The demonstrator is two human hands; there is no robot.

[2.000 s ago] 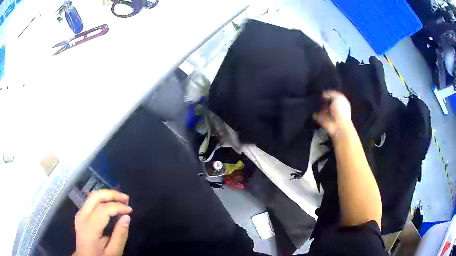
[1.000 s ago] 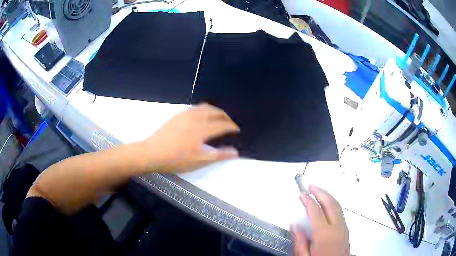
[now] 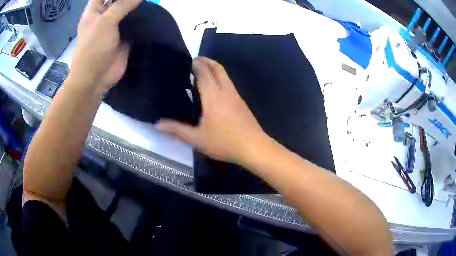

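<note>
A large black cloth panel (image 3: 270, 95) lies flat on the white table, its lower edge reaching over the measuring tape. A second black panel (image 3: 150, 60) at the left is lifted and curved between my hands. My left hand (image 3: 102, 50) is at its upper left, fingertips cut off by or near the picture's top edge, holding the cloth. My right hand (image 3: 210, 110) is spread over this panel's right edge, where it meets the larger one, thumb at its lower edge.
A white sewing machine head (image 3: 400, 80) with "Jack" lettering stands right. Thread snips (image 3: 404, 175), a blue screwdriver (image 3: 410, 155) and black-handled scissors (image 3: 426, 185) lie before it. The measuring tape (image 3: 240, 205) follows the front edge. A grey fan unit (image 3: 55, 22) stands far left.
My left hand has moved up and left onto the left panel, which is now lifted and bent. My right hand has moved left from bare table onto the cloth. The right panel has shifted towards the front edge.
</note>
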